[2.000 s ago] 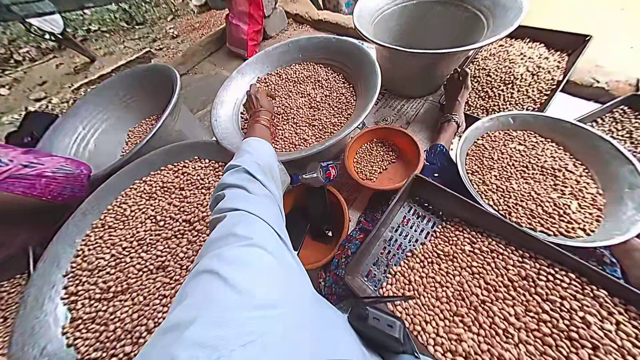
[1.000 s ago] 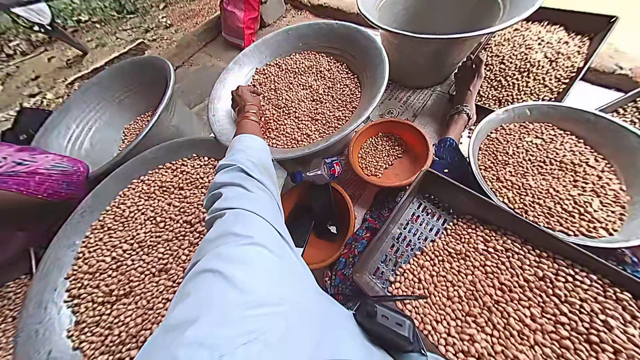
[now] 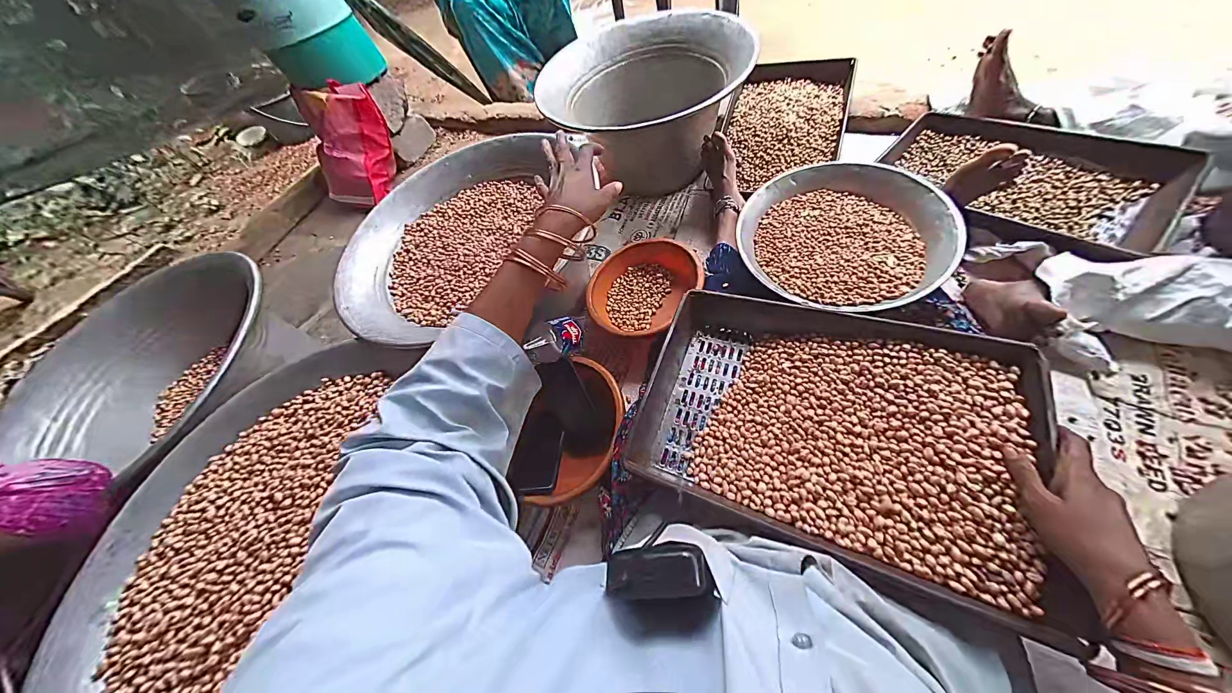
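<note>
My left hand [image 3: 577, 185], with bangles at the wrist, is at the right rim of a wide metal basin [image 3: 361, 274] of small brown nuts or seeds, its thumb and fingers around the edge. My right hand [image 3: 1083, 505] grips the right wall of a dark rectangular tray [image 3: 852, 313] with a perforated base, filled with brown nuts or seeds [image 3: 866, 443]; its thumb lies over them. Between my arms are an orange bowl [image 3: 688, 265] with some of them and another orange bowl [image 3: 611, 472] holding dark objects, one like a phone. A plastic bottle [image 3: 553, 339] lies beside them.
A deep metal pot [image 3: 645, 154] stands at the back, near a person's limb. Around are a round metal basin [image 3: 953, 231], more dark trays [image 3: 1179, 183], a large filled basin [image 3: 82, 616] and a tilted basin [image 3: 77, 385] at left. Other people's feet [image 3: 1011, 303] are at right.
My left hand has moved from the left part of the basin to its right rim. My right hand now shows on the rectangular tray. The view has shifted to take in more on the right.
</note>
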